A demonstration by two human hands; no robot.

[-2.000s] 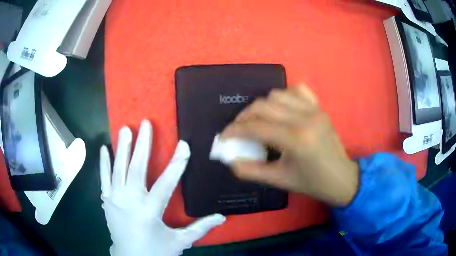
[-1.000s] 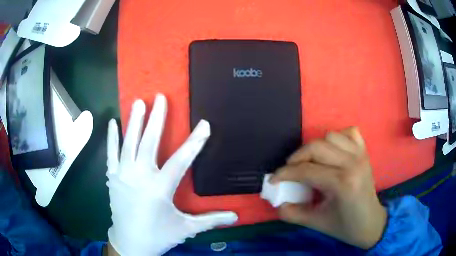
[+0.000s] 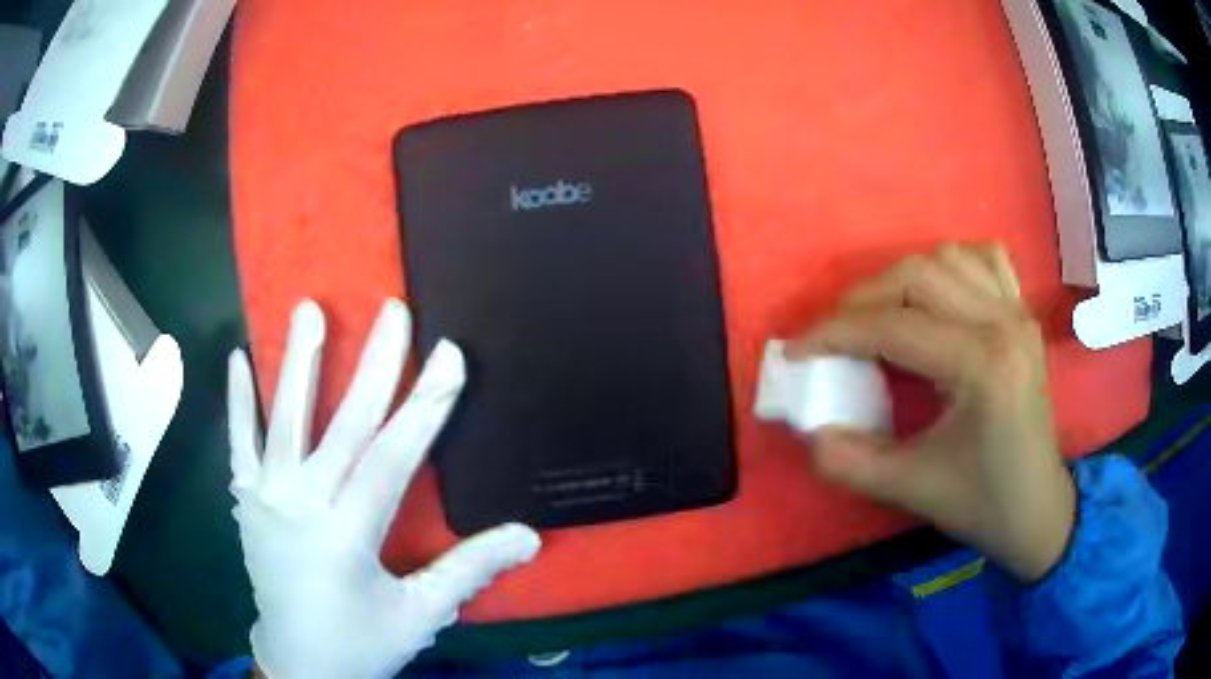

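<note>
The e-reader [image 3: 571, 318] lies back up on the red mat [image 3: 863, 146], slightly tilted, its "koobe" logo near the top. My left hand [image 3: 352, 497], in a white glove, has its fingers spread; the index fingertip and thumb tip rest at the e-reader's left and lower left edge. My bare right hand [image 3: 950, 398] pinches a small white folded cloth [image 3: 830, 391] to the right of the e-reader, apart from it. The cloth's far part is hidden by my fingers.
At the left, an e-reader [image 3: 47, 318] lies screen up on a white box with its flap out. A white box [image 3: 93, 80] is at the upper left. At the right, another e-reader [image 3: 1116, 133] lies on a box, with more units beyond, cut off by the edge.
The cloth has moved from the e-reader's back to its lower right corner, then off it to the right. The e-reader now sits more tilted. My left hand stays at its left edge.
</note>
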